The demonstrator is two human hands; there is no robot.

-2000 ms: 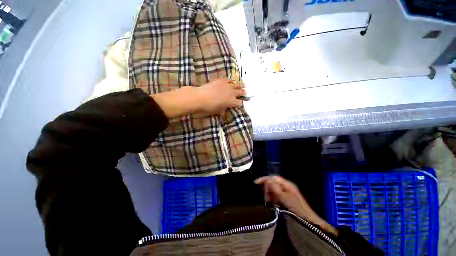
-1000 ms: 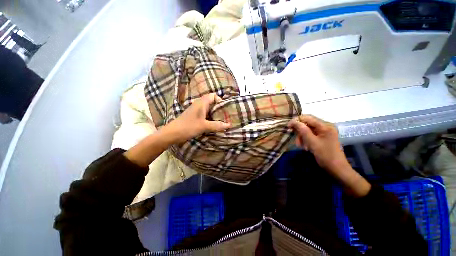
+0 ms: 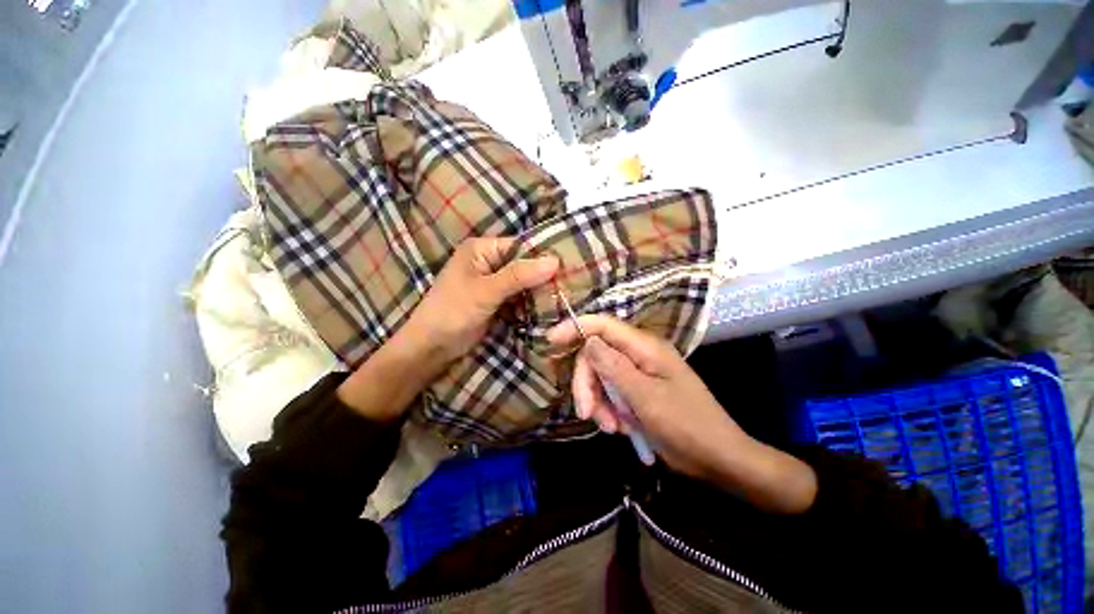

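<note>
The tan checked lining (image 3: 348,228) of a cream padded jacket (image 3: 258,348) lies bunched over the table's edge. My left hand (image 3: 474,294) pinches a fold of the lining between thumb and fingers. My right hand (image 3: 642,384) holds a slim tool with a pale handle (image 3: 625,414). Its thin metal tip touches or nearly touches the lining beside my left thumb. A pale strip, perhaps a zip opening (image 3: 654,280), runs along the lining right of my hands. The exact contact at the tip is too small to tell.
The sewing machine's needle area (image 3: 618,102) stands behind the work, with a small yellow block (image 3: 632,169) and a blue lever (image 3: 662,84). A printed ruler scale (image 3: 864,258) runs along the table's front edge. Blue crates (image 3: 960,450) are below, one holding cream garments nearby.
My right hand has let go of the lining's right end and moved left, now with the slim tool in it. My left hand still grips the lining. The view has shifted.
</note>
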